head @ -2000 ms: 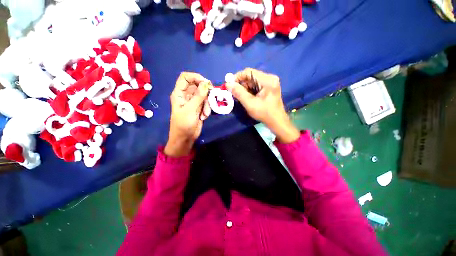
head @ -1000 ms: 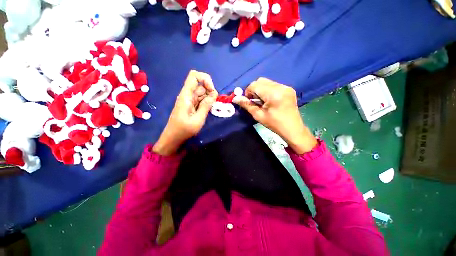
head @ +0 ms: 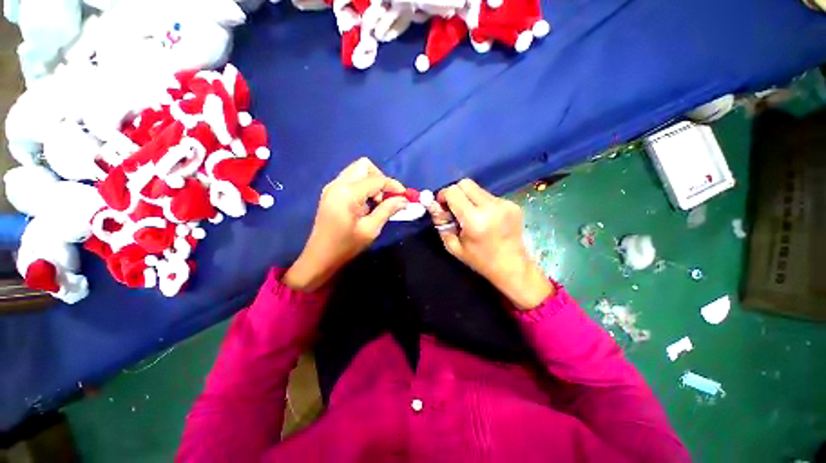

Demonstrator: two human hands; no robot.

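Note:
A small red Santa hat with a white brim is held between my hands above the table's near edge. My left hand pinches the hat at its left side. My right hand has its fingertips at the white pompom on the hat's right end. A small pale, shiny object shows at the right fingers; I cannot tell what it is. No needle or thread can be made out. The hat is partly hidden by the fingers.
A heap of red and white hats lies at left beside white plush toys. More hats lie at the far edge of view on the blue cloth. A white box, scraps and a cardboard box are on the green floor.
My right hand has turned and moved down and slightly left. The hat's brim now shows flatter, and my left hand's fingers cover more of the hat.

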